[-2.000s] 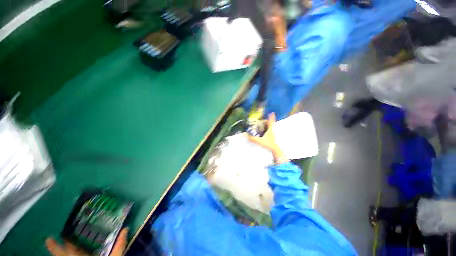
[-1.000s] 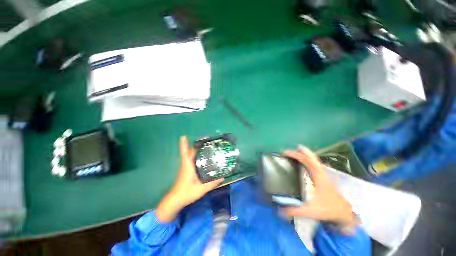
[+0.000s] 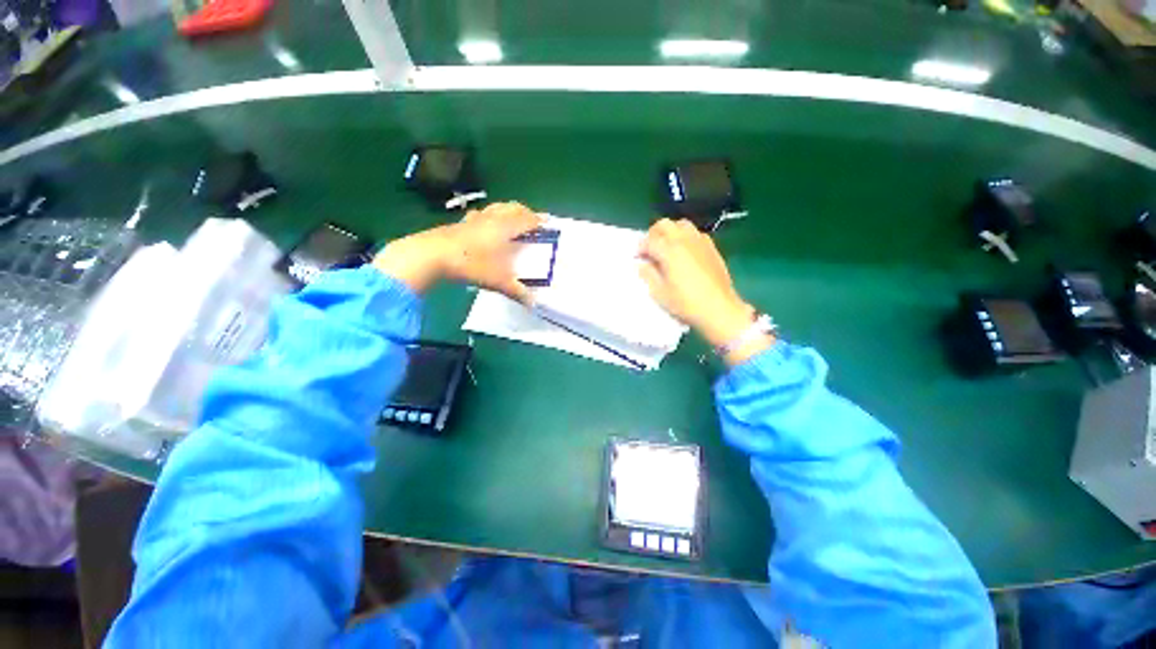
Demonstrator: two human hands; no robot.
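A stack of white overlay backing sheets (image 3: 606, 285) lies on the green mat. A black-framed overlay sticker with a white window (image 3: 539, 257) is at its left part. My left hand (image 3: 488, 251) is on the stack's left side, fingers at the sticker; whether they grip it cannot be told. My right hand (image 3: 688, 282) is at the stack's right edge with curled fingers; what they pinch is hidden. A panel meter with a bright white screen and a row of pale buttons (image 3: 654, 496) lies near the bench's front edge.
Another panel meter (image 3: 427, 385) is partly behind my left sleeve. More meters (image 3: 700, 190) stand along the back and right. Clear plastic bags (image 3: 95, 273) and white packages (image 3: 178, 323) lie at left. A white-grey box (image 3: 1121, 446) stands at far right.
The view has turned to the stack. Both hands have moved from the bench's front edge to the sheets. The meter with the white screen now lies on the mat, out of my hands.
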